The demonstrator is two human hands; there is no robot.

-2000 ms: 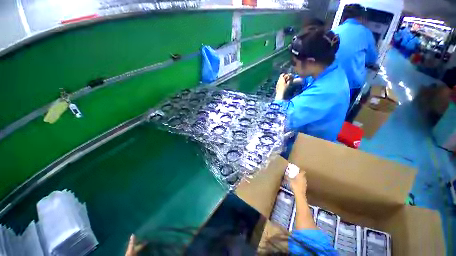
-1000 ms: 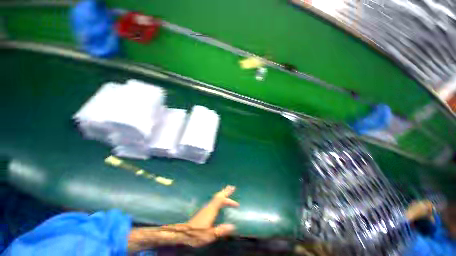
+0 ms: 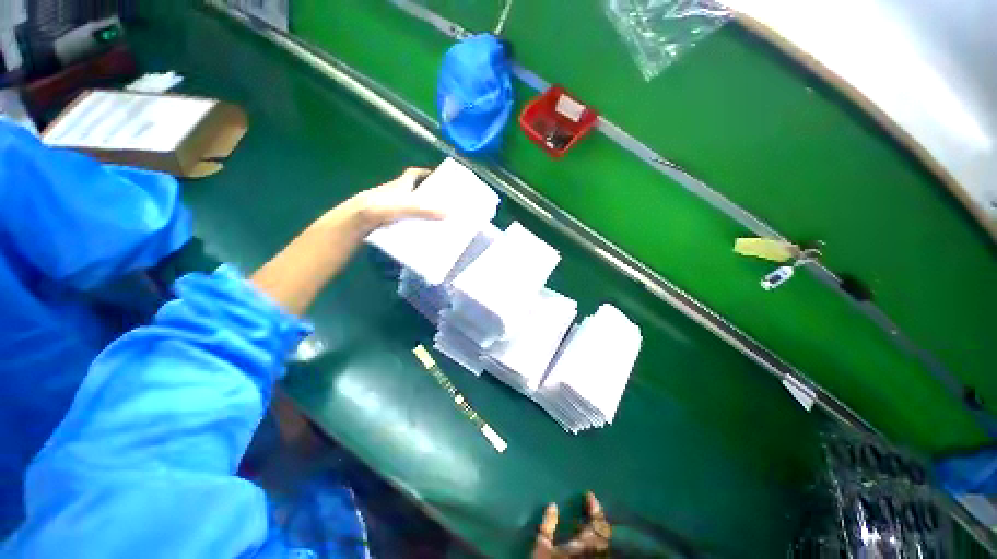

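Several thick stacks of blank white cards [image 3: 508, 289] stand side by side and partly overlapping on the dark-green bench. My left hand [image 3: 388, 205] grips white cards at the far-left stack, with the thumb across their face; most of its fingers are hidden. My right hand [image 3: 574, 533] is at the bottom edge, cut off, with two fingers apart and nothing visible in it. A narrow pale strip with brown-gold marks [image 3: 459, 397] lies alone in front of the stacks.
Another person's blue sleeve [image 3: 93, 197] is at left, near an opened brown carton [image 3: 142, 126]. A blue bundle [image 3: 476, 93], red bin [image 3: 558, 120] and yellow tag [image 3: 762, 249] are on the green back panel. Shiny clear trays [image 3: 886, 502] lie lower right.
The view has swung left from the carton and trays to the card stacks. My left hand, open over the bench before, has moved to the far-left stack and taken hold of cards.
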